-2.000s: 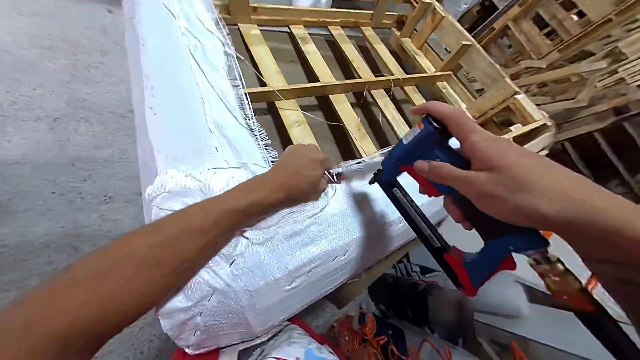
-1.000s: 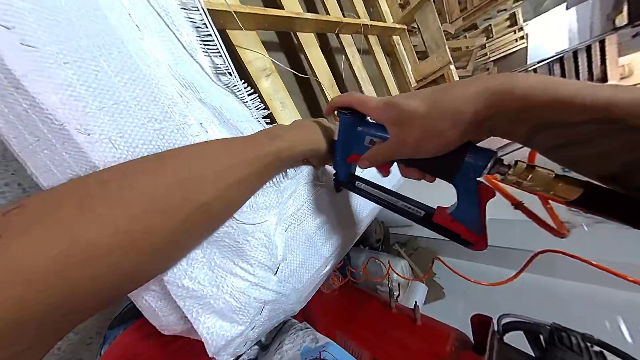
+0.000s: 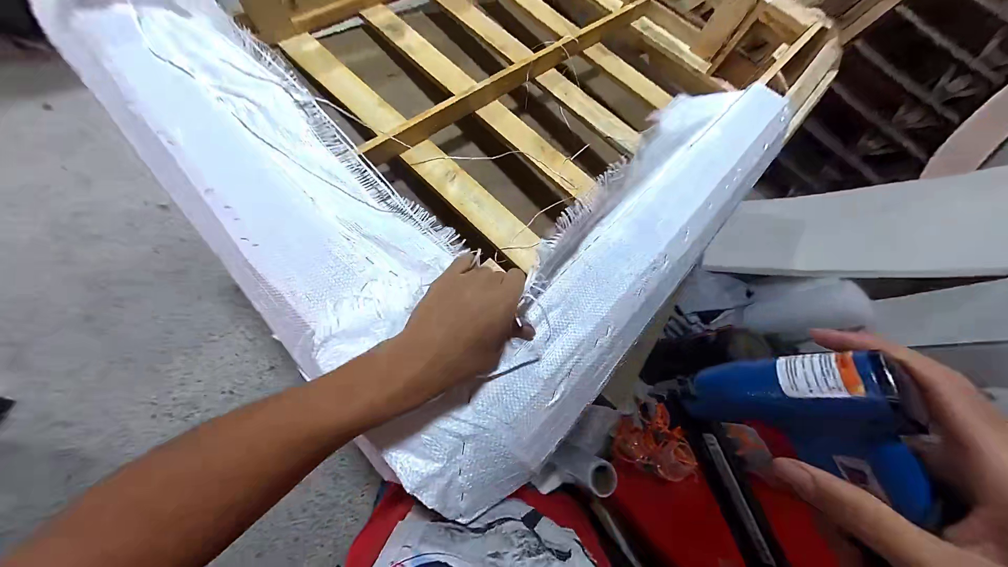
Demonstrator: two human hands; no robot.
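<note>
White woven plastic fabric (image 3: 276,228) covers two sides and the near corner of a wooden slatted frame (image 3: 480,94), with rows of staples and frayed inner edges. My left hand (image 3: 465,323) is closed at the fabric's inner corner, pinching its edge; a thin dark metal tool sticks out below the palm, its kind unclear. At the lower right, my right hand (image 3: 921,441) is around a blue pneumatic staple gun (image 3: 795,402), thumb and fingers spread about its body. The gun is off the fabric, its black magazine pointing down.
Gray concrete floor (image 3: 197,339) lies to the left. Pale panels (image 3: 858,228) and a clear plastic roll (image 3: 803,303) are at the right. Below the corner are an orange coiled tangle (image 3: 657,445), a white tube (image 3: 591,468) and something red. Loose threads cross the slats.
The staple gun was against the fabric beside my left hand one second ago; my right hand has since moved away with it to the lower right. The view has shifted.
</note>
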